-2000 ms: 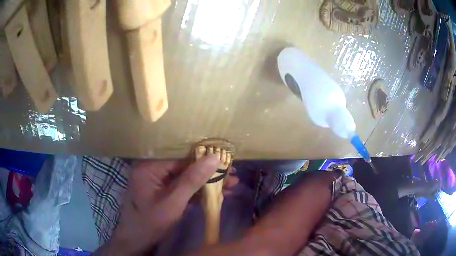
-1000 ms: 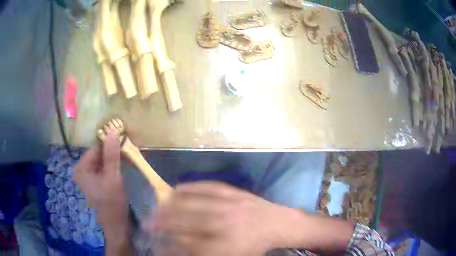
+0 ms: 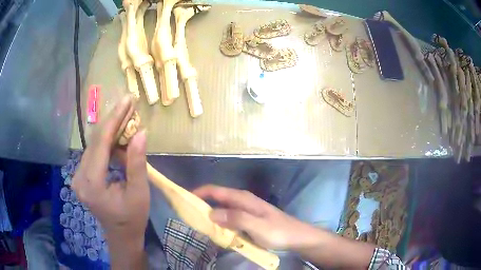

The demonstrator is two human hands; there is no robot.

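A pale carved wooden leg [image 3: 182, 204] lies slantwise over my lap, below the table edge. Its foot end is at the upper left, its squared end at the lower right. My left hand [image 3: 113, 179] is closed around the foot; the toes show between thumb and fingers, and the sole is mostly hidden. My right hand [image 3: 253, 216] grips the leg's thicker part, fingers over its upper side. The white glue bottle [image 3: 256, 87] with a blue tip stands on the table.
Several carved legs [image 3: 167, 63] lie at the table's back left, beside a pink-red stick [image 3: 93, 104]. Miniature sandals [image 3: 278, 59] and a dark phone [image 3: 384, 50] lie behind. Browner legs [image 3: 464, 100] are at right. A blue crate [image 3: 55, 211] and green crate [image 3: 403, 211] flank my lap.
The view has pulled back from the close-up and the glue bottle now stands upright. Over the last second, my left fingers closed further over the foot, and more of the leg's squared end shows.
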